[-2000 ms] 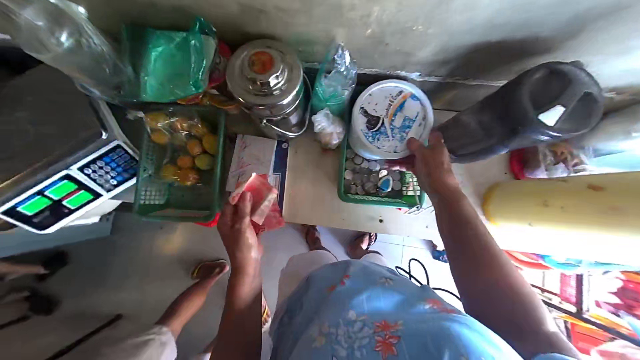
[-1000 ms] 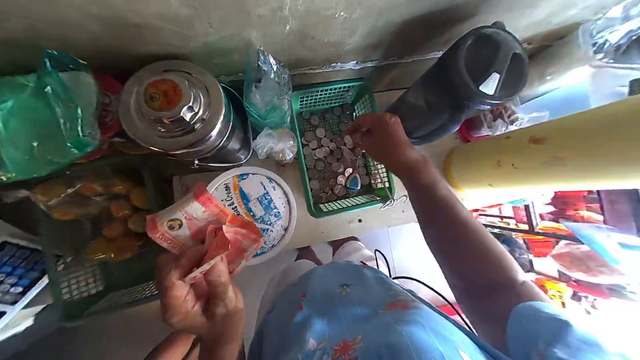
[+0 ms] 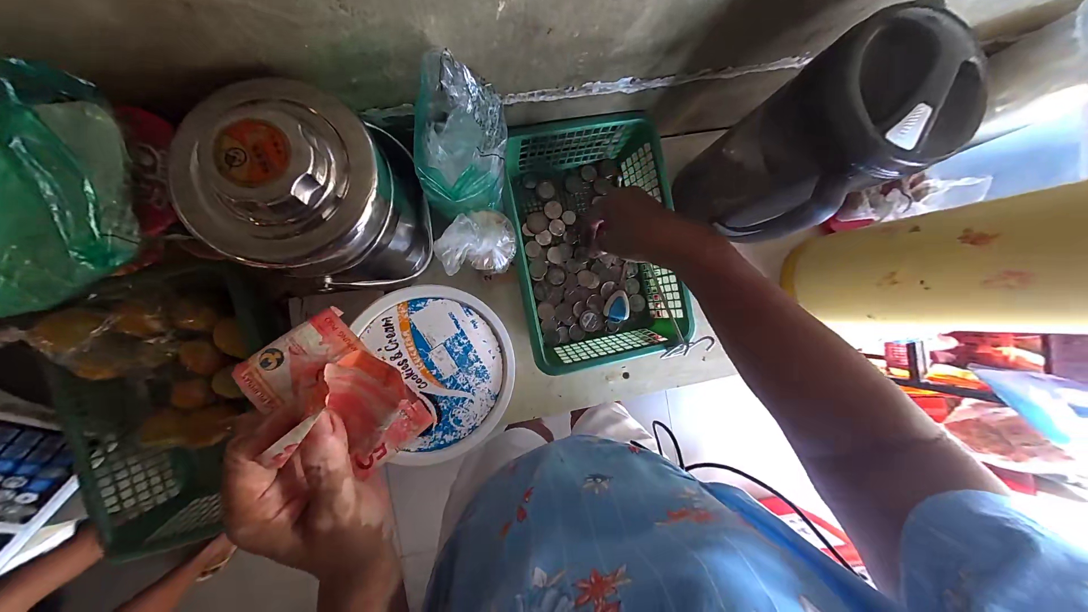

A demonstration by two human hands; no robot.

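Observation:
My left hand [image 3: 302, 493] grips several red banknotes [image 3: 365, 395], folded and crumpled between thumb and fingers. They overlap the left part of a round white-and-blue tub lid [image 3: 467, 370] on the counter. My right hand [image 3: 629, 225] reaches into a green plastic basket [image 3: 557, 361], its fingertips down among many loose coins [image 3: 561, 293]. Whether those fingers pinch a coin is hidden. A small blue-and-white object [image 3: 617, 306] lies on the coins near the basket's front.
Left of the basket stand a green plastic bag [image 3: 463, 136] and a steel vacuum container [image 3: 280, 183]. Round orange fruits [image 3: 200, 353] in clear plastic fill another green basket [image 3: 136, 510]. A dark jug [image 3: 816, 127] leans at right beside a yellow roll [image 3: 943, 246]. Another person's arms [image 3: 59, 565] show at lower left.
The round tub, earlier over the coin basket under my right hand, now sits left of it. My right hand has gone into the coins. The view has moved closer to the counter.

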